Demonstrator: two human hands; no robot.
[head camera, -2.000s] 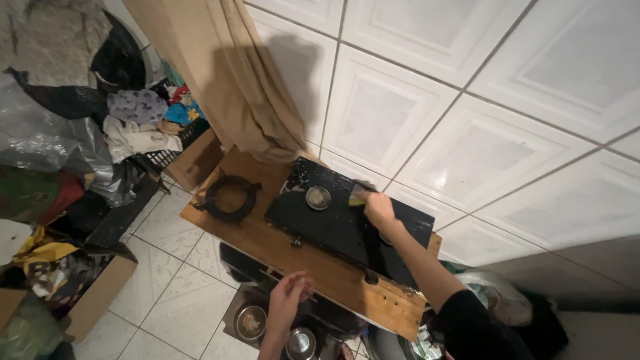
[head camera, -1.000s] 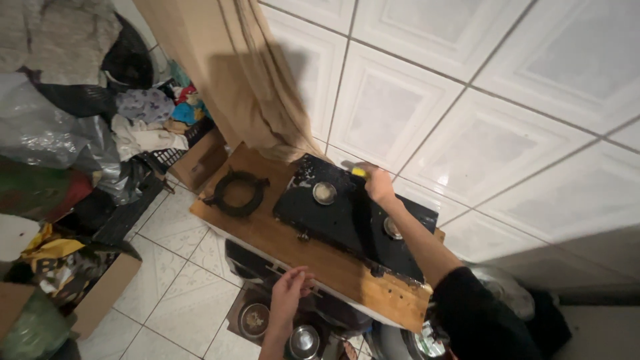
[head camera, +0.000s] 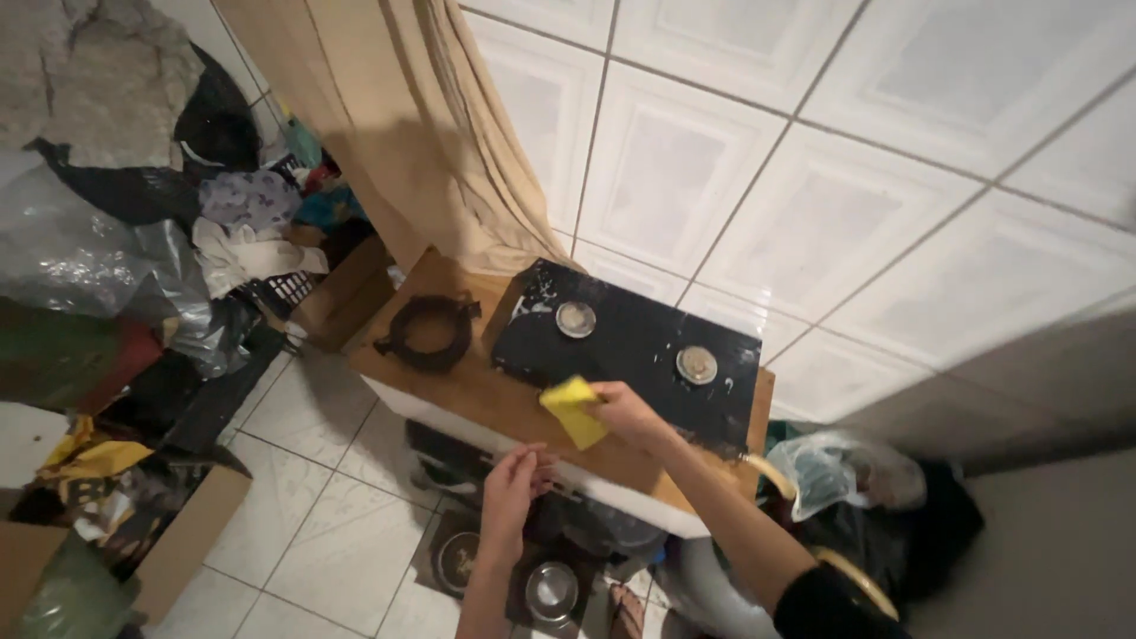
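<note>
A yellow sponge (head camera: 575, 413) is pinched in my right hand (head camera: 626, 415), over the front edge of a black two-burner stovetop (head camera: 621, 346). Whitish suds or residue mark the stovetop's left end, and its two round burners (head camera: 576, 319) are uncovered. A dark ring-shaped pan support (head camera: 431, 333) lies on the wooden top (head camera: 506, 399) to the left of the stove. My left hand (head camera: 515, 484) is raised just off the cabinet's front edge, fingertips close together; I cannot see anything held in it.
A beige curtain (head camera: 461, 160) hangs behind the left end against the tiled wall (head camera: 692, 169). Metal bowls (head camera: 552, 592) stand on the floor below. Cardboard boxes (head camera: 191, 532), clothes and plastic bags (head camera: 151, 275) fill the left side; more bags (head camera: 843, 479) lie at the right.
My right hand has moved from the stovetop's back edge to its front edge with the yellow sponge. The left hand remains near the cabinet front.
</note>
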